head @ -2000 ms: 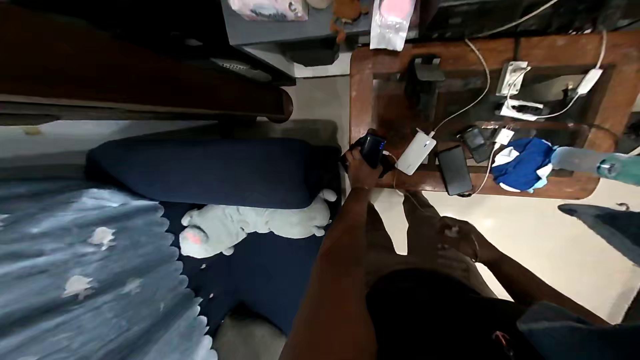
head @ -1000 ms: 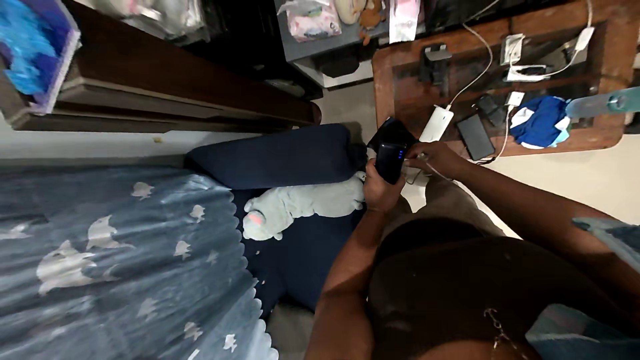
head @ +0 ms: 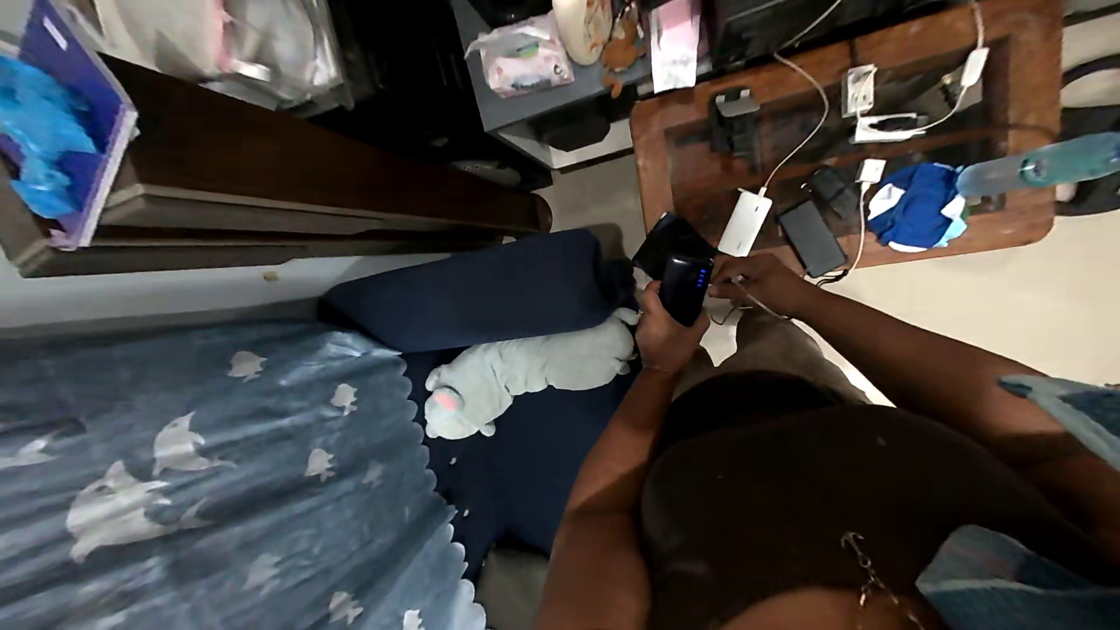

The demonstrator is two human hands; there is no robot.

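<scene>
My left hand (head: 669,334) is closed around a black power bank (head: 683,289) with blue indicator lights. A dark flat object (head: 667,245), perhaps a phone or a case, lies against its upper end. Close to the power bank's right side, my right hand (head: 759,284) pinches a thin white cable (head: 758,297). Whether the cable touches the power bank cannot be told. Beyond my right hand, a white power bank (head: 745,222) with a cable plugged in lies on the wood-and-glass table (head: 652,162), beside a black rectangular device (head: 812,238).
On the table are a white charger (head: 871,171), a blue cloth (head: 919,206), a plastic bottle (head: 1041,166) and a black stand (head: 735,122). A plush toy (head: 534,363) rests on the dark sofa (head: 516,455) at left, near a dolphin-patterned curtain (head: 219,472).
My right hand has come from near my leg up to beside the black power bank and now holds a cable. The view has shifted left.
</scene>
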